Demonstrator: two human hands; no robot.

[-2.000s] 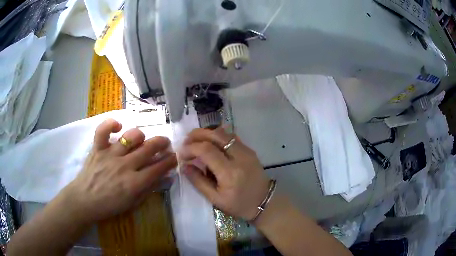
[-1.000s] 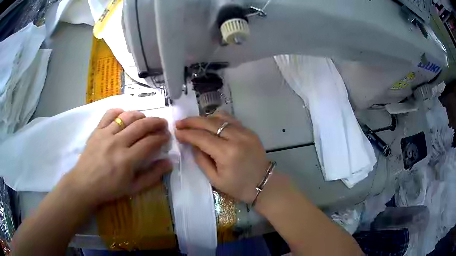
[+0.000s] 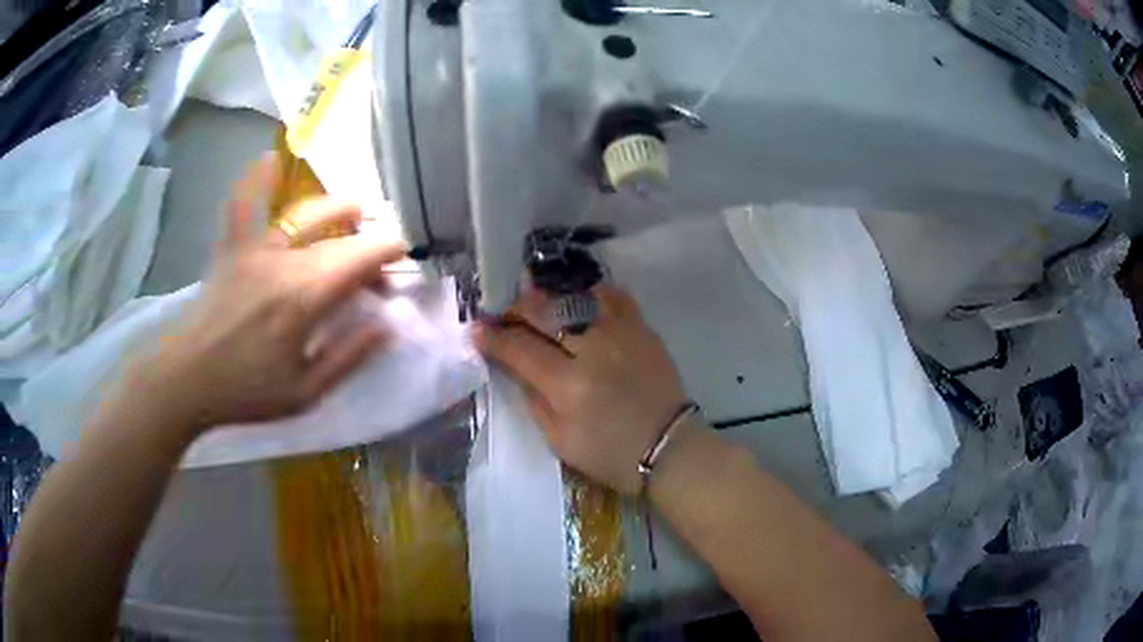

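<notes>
The white cut panel (image 3: 276, 433) lies left of the needle, its right end near the presser foot (image 3: 468, 299). The white strip (image 3: 516, 527) runs from the foot area down over the table's front edge. My left hand (image 3: 282, 314) is blurred, raised over the panel with fingers spread and holding nothing. My right hand (image 3: 589, 376) lies flat beside the foot, fingertips on the top of the strip by the needle; whether it grips the fabric is hidden.
The sewing machine (image 3: 802, 113) spans the top. A strip bundle (image 3: 865, 364) lies right, with a small black-handled tool (image 3: 959, 391) beside it. Panel stack (image 3: 75, 226) lies far left. Yellow-orange tape (image 3: 364, 539) covers the table front. White bundles (image 3: 1090, 464) lie at far right.
My left hand has let go of the fabric by the needle and moved up and left. My right hand stays close to the foot. The whole view has shifted slightly.
</notes>
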